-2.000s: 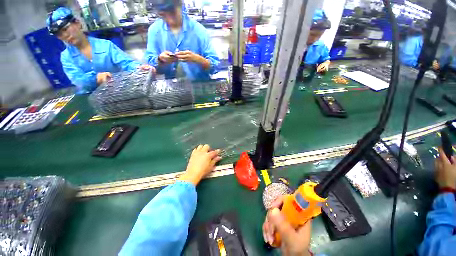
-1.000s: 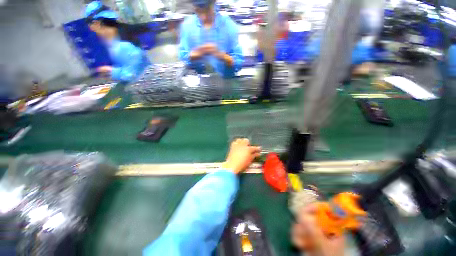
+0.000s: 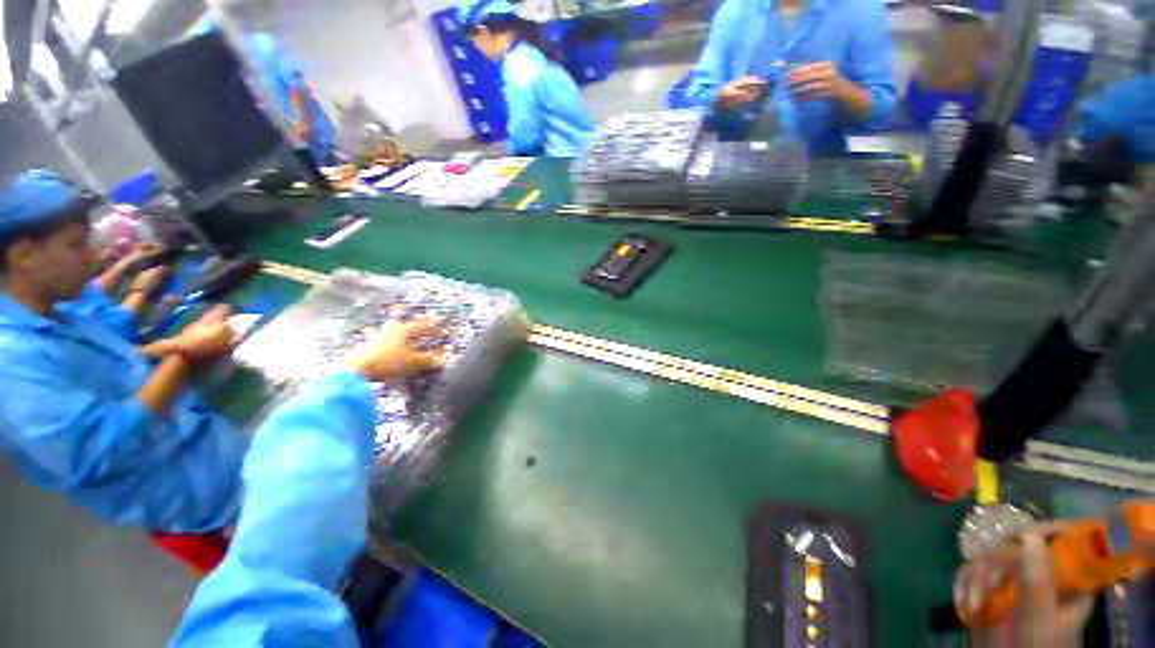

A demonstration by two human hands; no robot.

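Observation:
My left hand (image 3: 403, 351) lies on top of the stack of clear plastic blister trays (image 3: 475, 310) at the left of the bench; its fingers are spread, and whether it grips a tray cannot be told. My right hand (image 3: 1023, 585) is at the lower right, partly cut off and blurred, closed round the orange electric screwdriver (image 3: 1087, 557). A phone assembly (image 3: 812, 585) with orange-yellow marks lies in its dark holder (image 3: 764, 570) at the bottom edge, left of my right hand. The screw dish (image 3: 996, 529) is just above my right hand.
A red plastic bag (image 3: 937, 443) sits by the dark foot of the metal post (image 3: 1041, 384). A flat clear tray (image 3: 944, 317) and another phone assembly (image 3: 623, 260) lie on the conveyor behind the pale rail (image 3: 709, 376). A person (image 3: 95, 367) works at far left; others stand across.
The view has swung left. My left hand has moved from the rail beside the red bag to the tray stack. My right hand still holds the screwdriver, now nearer the right edge.

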